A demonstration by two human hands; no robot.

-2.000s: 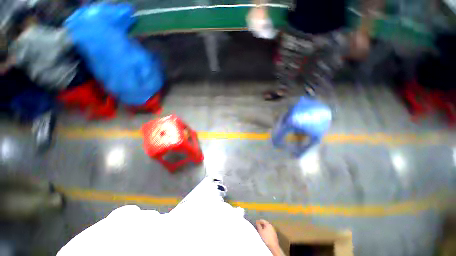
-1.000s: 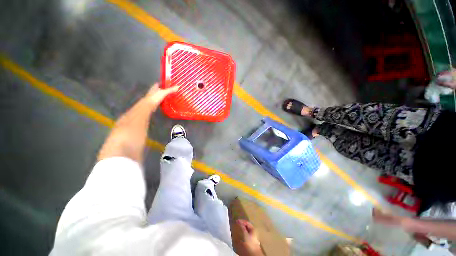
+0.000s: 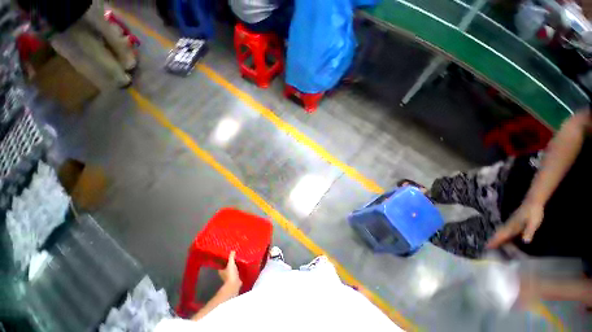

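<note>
My left hand (image 3: pixel 230 273) grips the side edge of the seat of a red plastic stool (image 3: pixel 235 235), low and left of centre in the head view. The stool stands upright or nearly so, beside my shoes; whether its legs touch the floor I cannot tell. My right hand is not in view, and my white top fills the bottom middle.
A blue stool (image 3: pixel 406 219) stands right of centre, beside a person (image 3: pixel 552 194) in dark clothes. A green bench (image 3: pixel 454 55) curves across the top right. Seated people are at the top. Grey crates (image 3: pixel 81 272) with pale pieces are at the lower left.
The view has turned. The red stool, held in my left hand, has moved from the upper middle to the lower left. My right hand and the carton beside it have left the view.
</note>
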